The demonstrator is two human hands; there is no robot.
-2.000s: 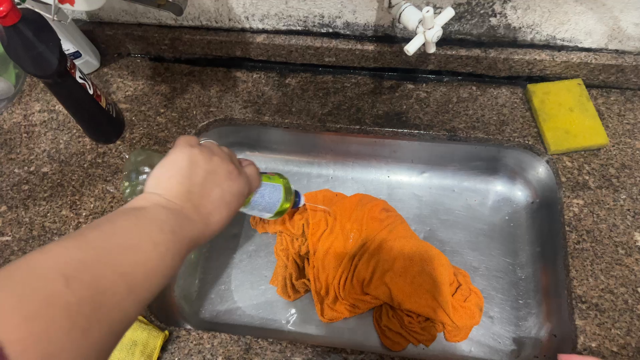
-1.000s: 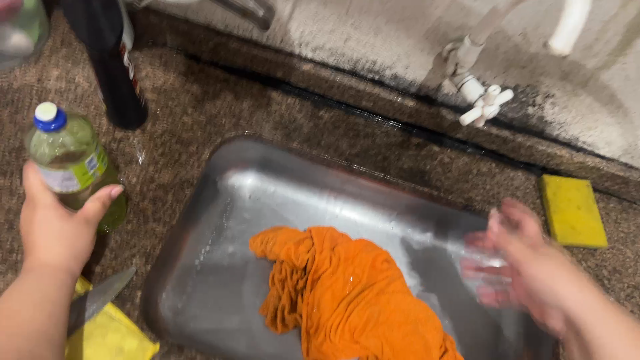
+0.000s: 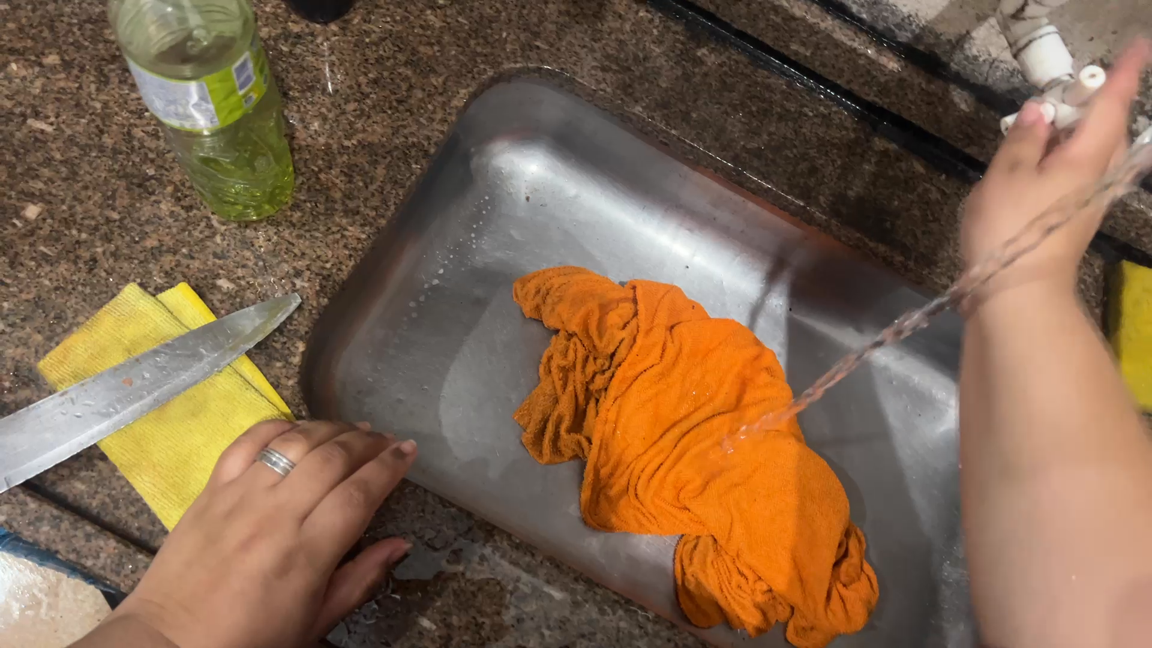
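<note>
My right hand (image 3: 1048, 193) reaches up to the white plastic tap handle (image 3: 1057, 94) at the upper right, its fingers around or beside it. A stream of water (image 3: 891, 333) falls onto a bunched orange cloth (image 3: 702, 423) lying in the steel sink (image 3: 459, 333). My left hand (image 3: 297, 513) rests with nothing in it at the near left edge of the sink, its fingertips by the rim. Beside it, a knife blade (image 3: 153, 382) lies across a folded yellow cloth (image 3: 189, 432). The clear plastic bottle of green liquid (image 3: 220, 117) stands upright at the upper left.
A yellow sponge (image 3: 1132, 333) lies at the right edge, beyond my right forearm. The base of a dark bottle (image 3: 320, 7) shows at the top. Speckled stone counter (image 3: 360, 117) surrounds the sink, with wet patches near my left hand.
The green bottle, earlier tilted over the orange cloth, now stands on the counter, let go. My right hand has moved up to the tap, and water now runs. The view has shifted.
</note>
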